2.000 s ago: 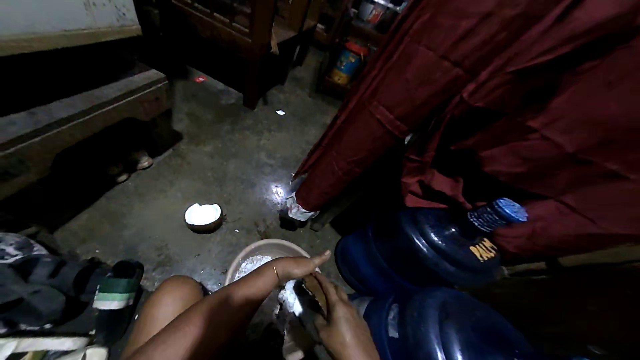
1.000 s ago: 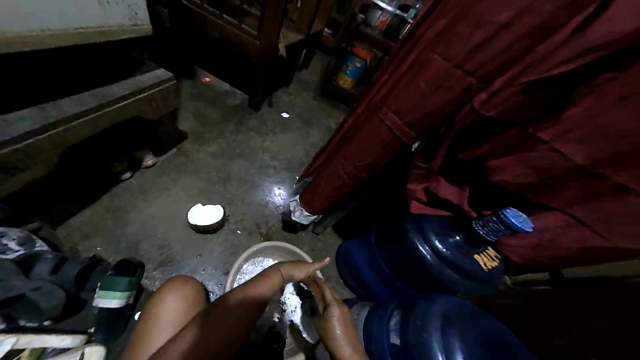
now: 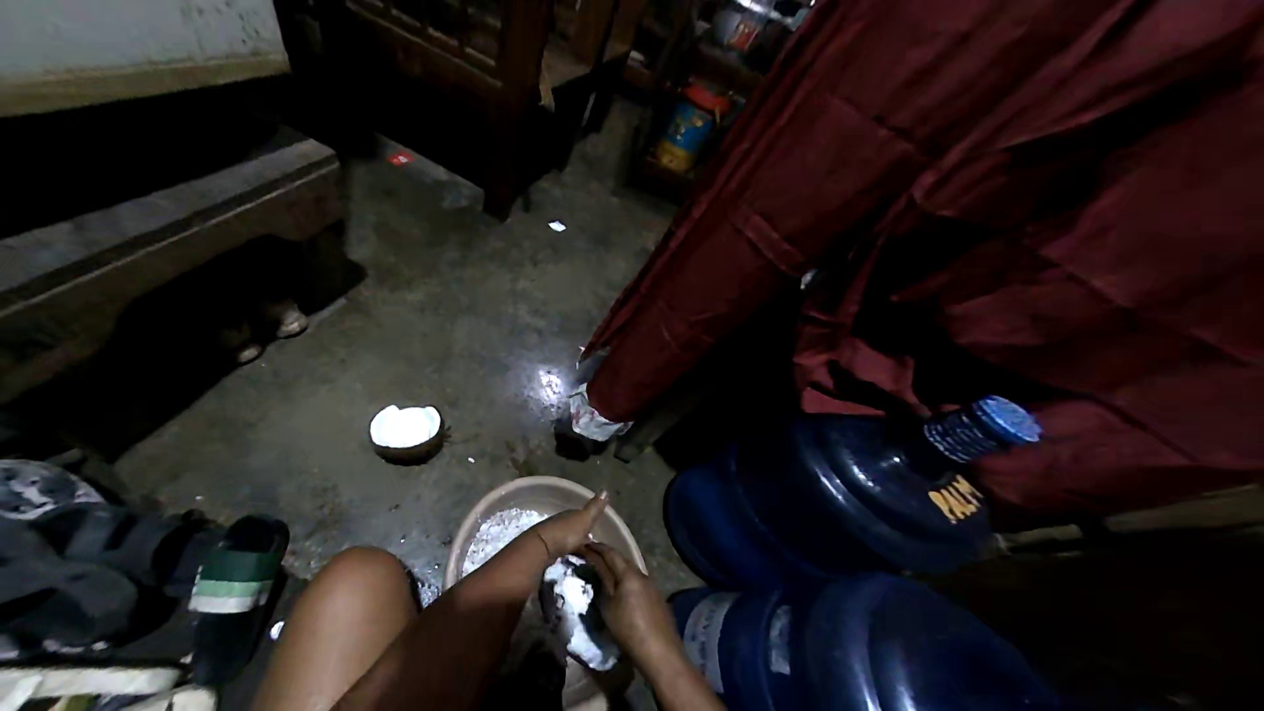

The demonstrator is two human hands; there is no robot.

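A pale round basin (image 3: 462,523) holds white shredded matter (image 3: 504,533), which looks like grated coconut. My left hand (image 3: 571,525) reaches over it, thumb raised. My right hand (image 3: 632,602) meets it from the lower right, fingers bent. Just below and between them is a dark piece covered in white flesh or shreds (image 3: 575,604), touching or close to my right fingers; whether either hand grips it is unclear. What lies between the palms is hidden. On the floor, left of the basin, half a coconut (image 3: 407,430) rests with its white flesh up.
Large blue water bottles (image 3: 849,494) stand close to my right hand. A dark red curtain (image 3: 750,247) hangs beyond them. At the lower left are a green-and-white striped slipper (image 3: 237,583) and dark cloth (image 3: 79,583). A low ledge (image 3: 178,217) runs along the left.
Two seconds ago a rounded brown thing showed between my hands; it is not plainly seen now. My right hand has changed its pose, and more of the white-covered piece shows below.
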